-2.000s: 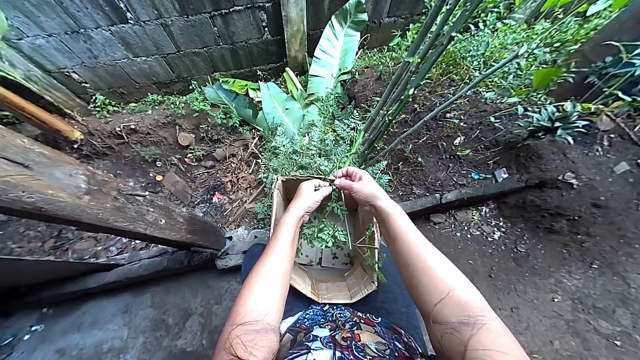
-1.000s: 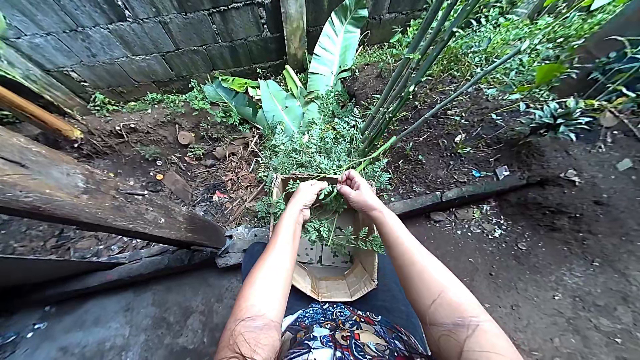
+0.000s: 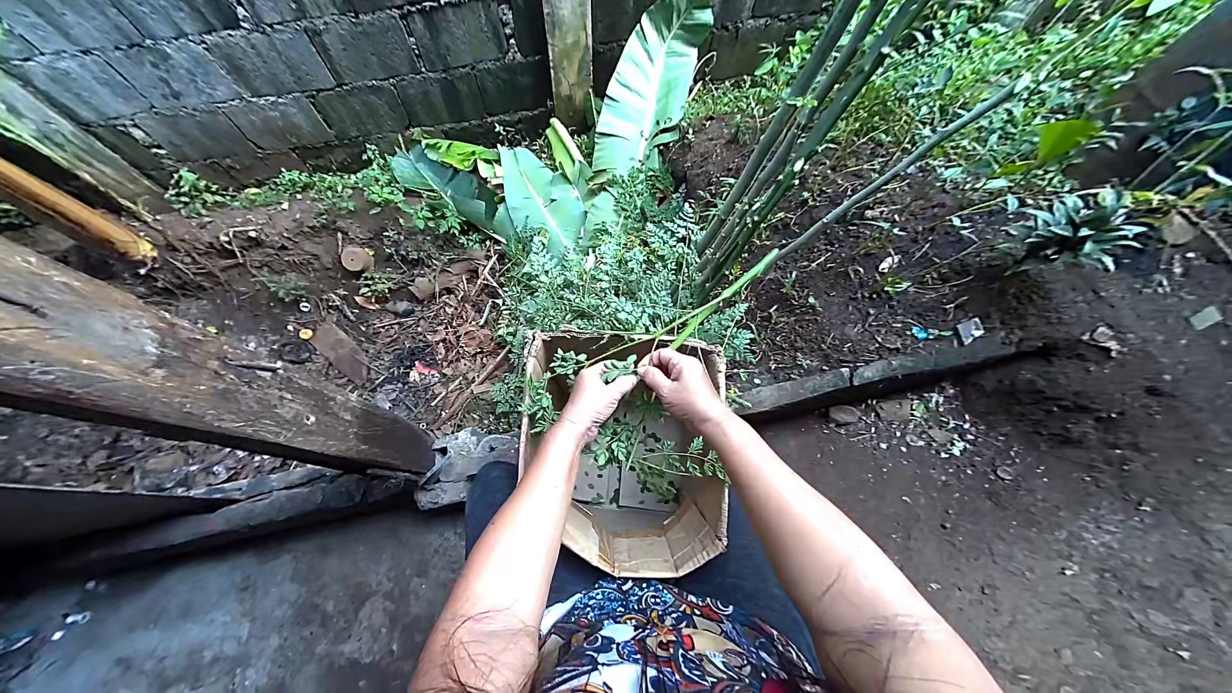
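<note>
My left hand [image 3: 599,393] and my right hand [image 3: 679,383] meet over the far half of a cardboard box [image 3: 643,556] resting on my lap. Pinched in the fingertips of both is a leafy green sprig [image 3: 621,370] with small rounded leaflets. Its long, bare green stalk [image 3: 727,294] points up and to the right, past my right hand. Below my hands more leafy sprigs [image 3: 630,448] hang inside the box. Small loose leaves lie scattered on the box's bottom. My fingers partly hide where the stems join.
Feathery foliage [image 3: 616,279] stands just beyond the box, with banana leaves [image 3: 544,202] and dark green stems [image 3: 789,135] behind it. A thick wooden beam [image 3: 164,361] lies at the left. A low stone edging [image 3: 885,373] runs to the right. A concrete block wall [image 3: 318,72] closes the back.
The sprig in my hands has shifted, its bare green stalk now reaching up to the right. Both hands have stayed close together above the box.
</note>
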